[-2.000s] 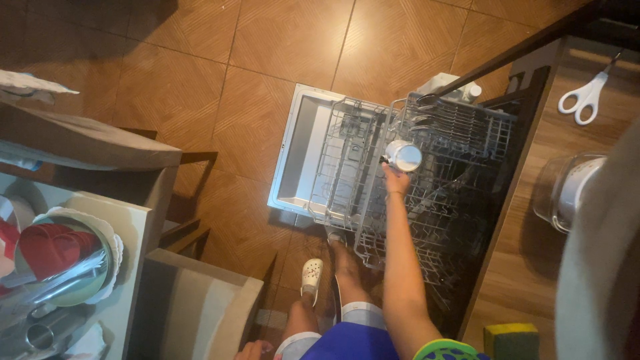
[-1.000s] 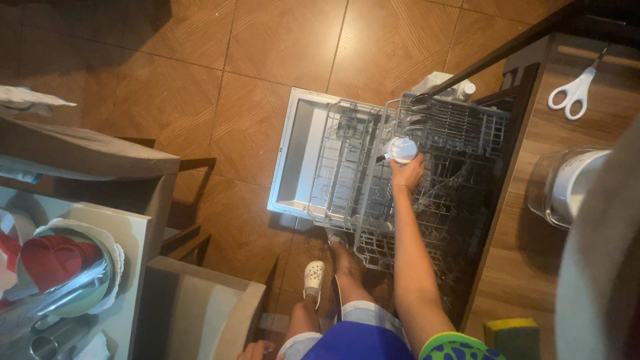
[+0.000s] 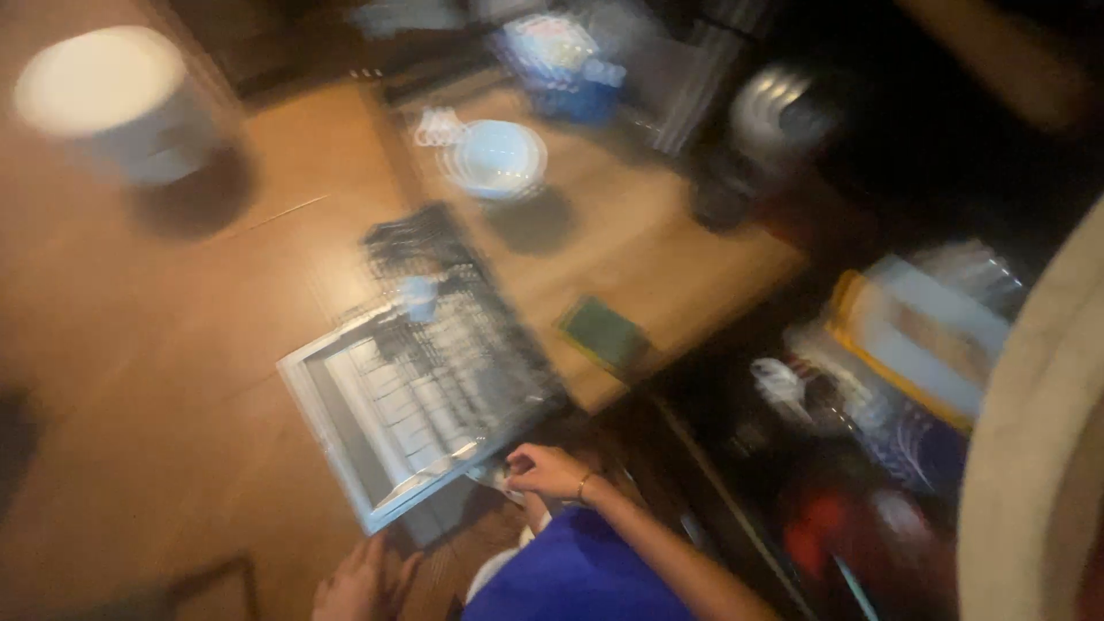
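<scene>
The frame is badly blurred. My right hand (image 3: 548,473), a band at its wrist, is beside the near corner of the open dishwasher door (image 3: 332,431); its fingers are curled, and whether they hold anything cannot be told. My left hand (image 3: 362,582) is low in the view, just below the door's lower corner, fingers apart and nothing seen in it. A wire dish rack (image 3: 474,345) lies over the door, with a small light-blue or white item (image 3: 419,297) at its far side.
A wooden counter (image 3: 673,250) beside the dishwasher bears a green and yellow sponge (image 3: 604,335) and a round whitish container (image 3: 496,159). A large white-topped cylindrical bin (image 3: 112,95) stands at upper left. Blurred items, one with a yellow edge (image 3: 901,366), are at right.
The view has swung strongly. My right hand has left the white cup it held over the rack and is now near the door's corner. My left hand now shows more fully.
</scene>
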